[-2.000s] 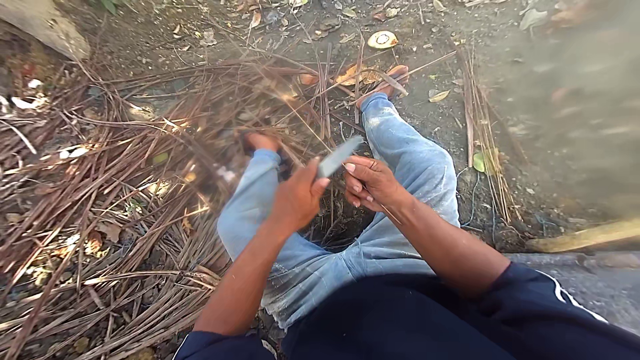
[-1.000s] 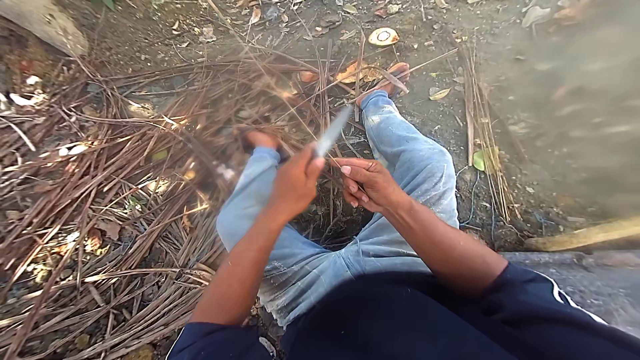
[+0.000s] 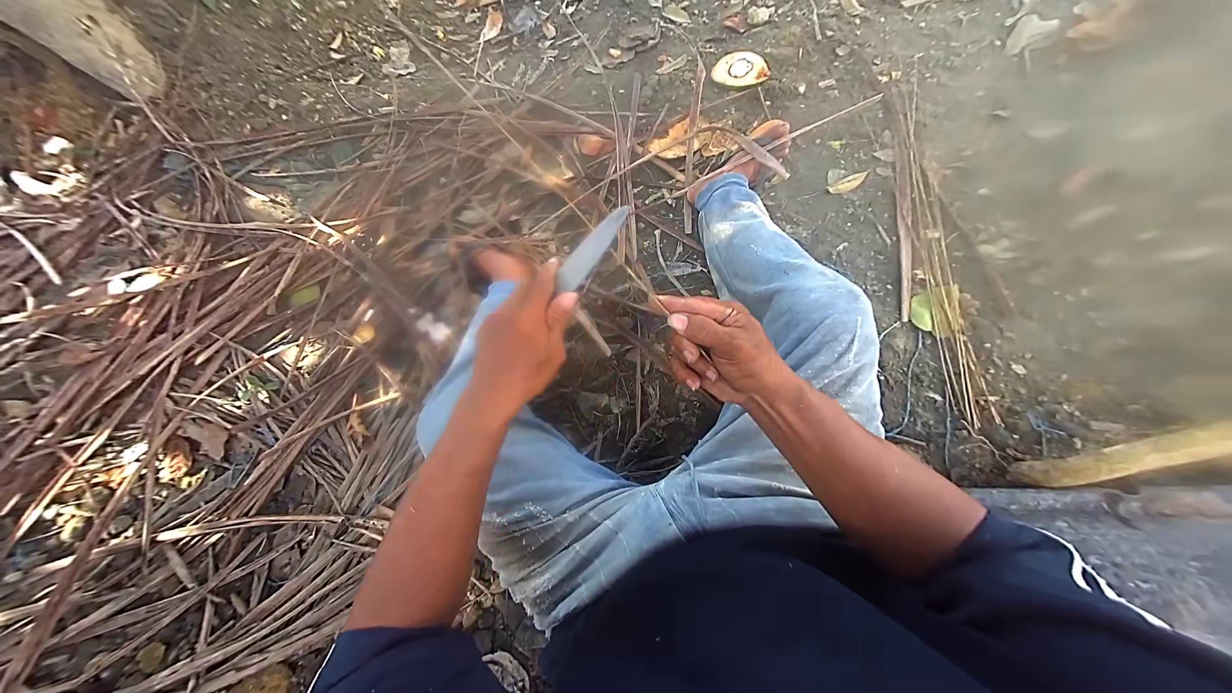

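A knife (image 3: 594,252) with a pale metal blade is in my left hand (image 3: 523,342), its tip pointing up and to the right; the handle is hidden by my fingers. To its right, my right hand (image 3: 722,348) pinches a thin palm leaf strip (image 3: 630,287) between thumb and forefinger. The strip's far end blurs into others. A large heap of dry brown palm leaf strips (image 3: 241,385) spreads over the ground to the left and beyond my left hand. On the right, beyond my knee, a small bundle of thin strips (image 3: 938,327) lies on the soil.
My legs in pale blue trousers (image 3: 789,260) are spread around the work. A cut fruit or husk piece (image 3: 740,68) lies beyond my right foot. A pale wooden pole (image 3: 1126,456) rests at the right, beside a grey slab (image 3: 1136,539). A thick log (image 3: 91,43) is at the upper left.
The knife has moved back and forth slightly and now sits a little left of where it was two seconds ago. My right hand has stayed nearly in place.
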